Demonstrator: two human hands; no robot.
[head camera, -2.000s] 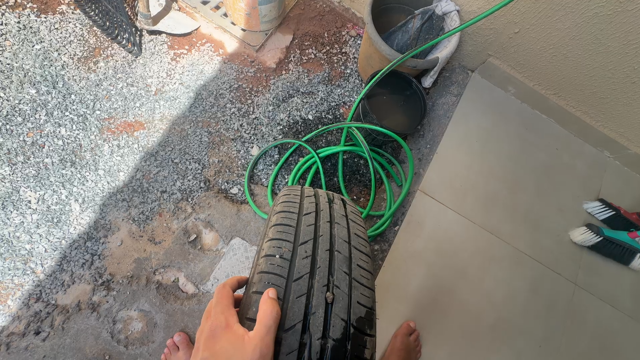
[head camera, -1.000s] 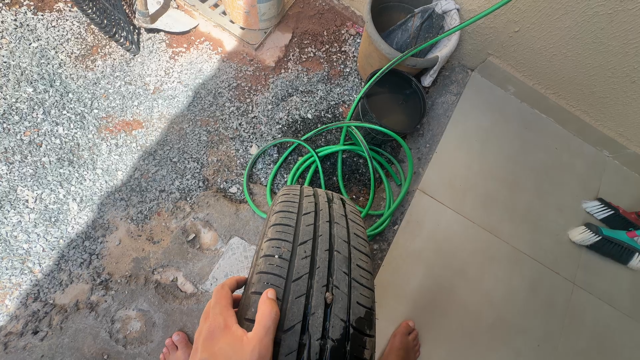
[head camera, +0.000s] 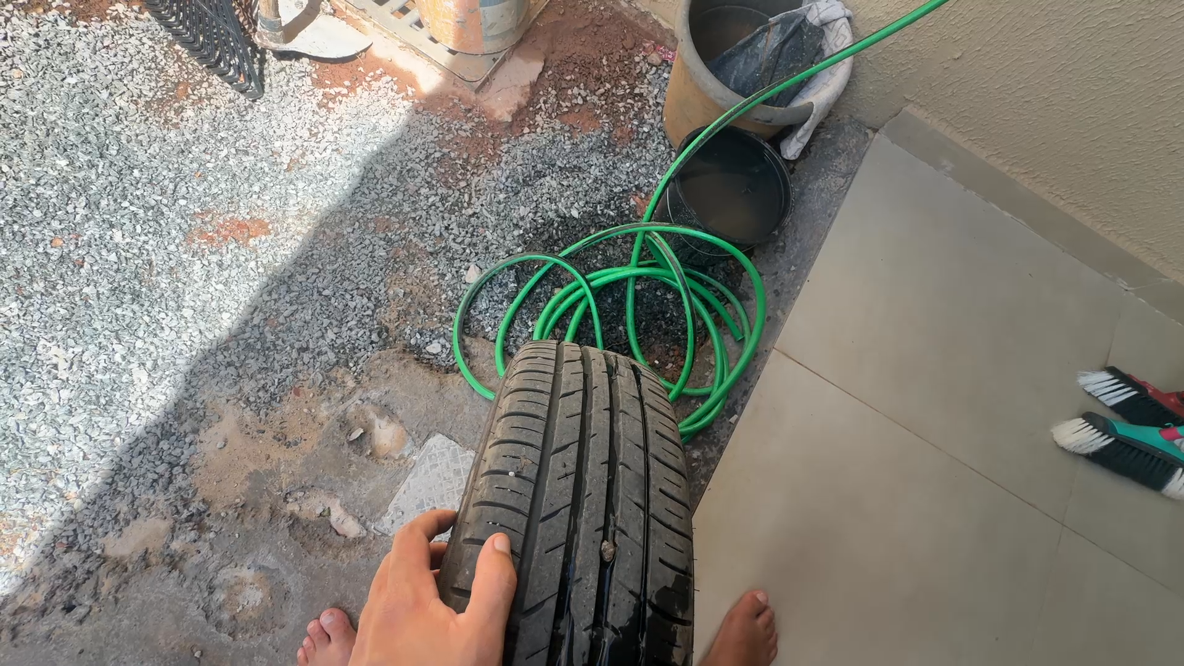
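A black rubber tire (head camera: 578, 481) stands upright at the bottom centre, its tread facing up and small stones lodged in the grooves. My left hand (head camera: 435, 592) grips its left edge, the thumb on the tread and the fingers over the sidewall. The lower right of the tread looks wet. My right hand is out of view. Just beyond the tire lies a loosely coiled green garden hose (head camera: 601, 273), one length of it running up to the top right.
A black bucket (head camera: 731, 190) of murky water stands by a larger bucket (head camera: 694, 88) with cloths. Two brushes (head camera: 1133, 449) (head camera: 1128, 393) lie on the tiled floor (head camera: 888, 370) at right. Gravel (head camera: 139, 231) spreads left. A bare foot shows on each side of the tire.
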